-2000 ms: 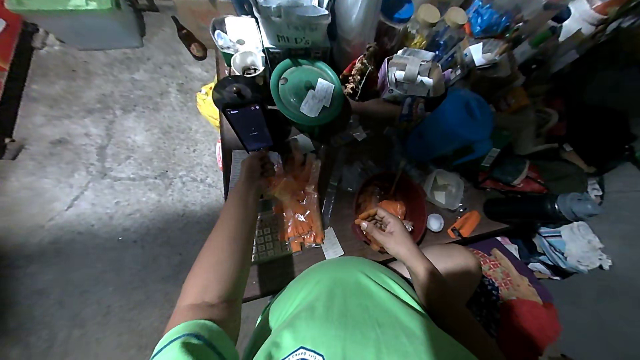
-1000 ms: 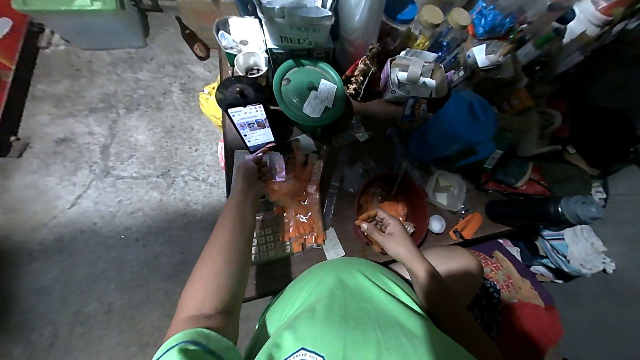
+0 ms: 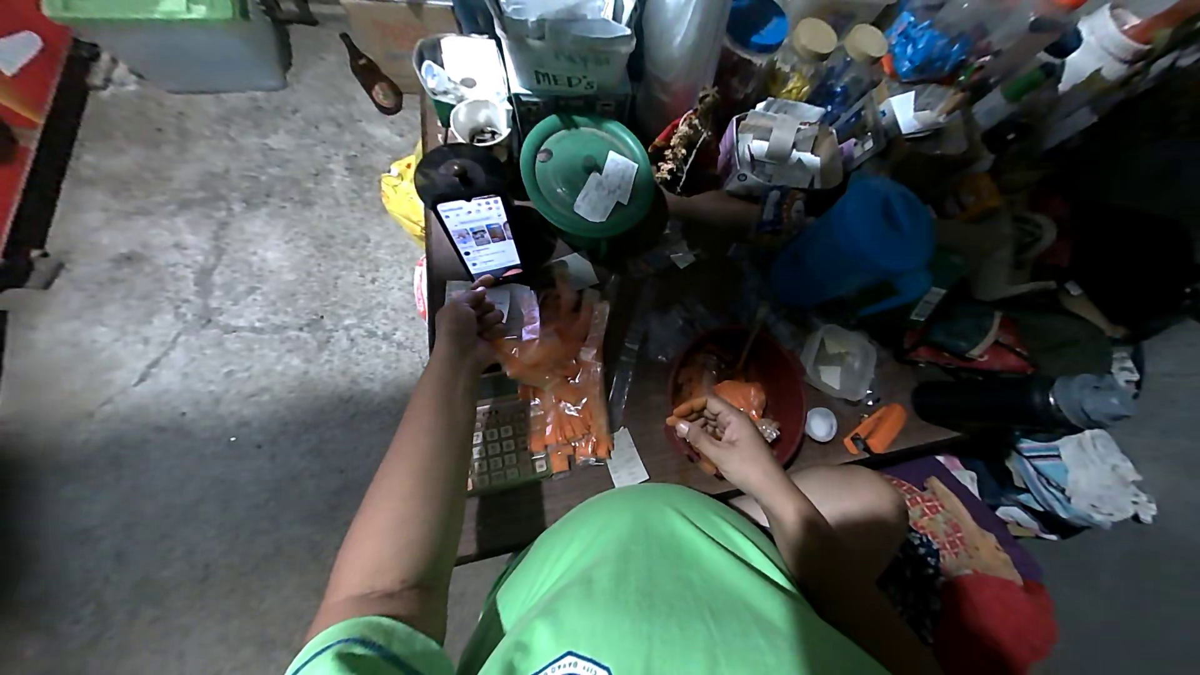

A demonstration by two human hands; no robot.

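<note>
My left hand (image 3: 469, 323) is at the lower edge of a lit smartphone (image 3: 479, 236), which leans near a dark round lid; a finger touches or nearly touches its screen. Beside that hand lie clear packets with orange contents (image 3: 567, 403), partly over a calculator (image 3: 503, 445). My right hand (image 3: 717, 431) is over the near left part of a red bowl (image 3: 795, 398), fingers bent together around what looks like a small orange piece. Inside the bowl are an orange bundle (image 3: 742, 396) and a thin handle or stick.
A green round lid (image 3: 562, 164) with paper slips stands behind the packets. Right of the bowl are a clear plastic container (image 3: 840, 364), a white round object (image 3: 820, 425), an orange object (image 3: 876, 429) and a black bottle (image 3: 994, 403). Jars and a blue container (image 3: 858, 248) line the back.
The phone's screen has gone from dark to a bright page with pictures, and its content has since shifted. My left hand remains by the phone's lower edge; my right hand stays over the bowl.
</note>
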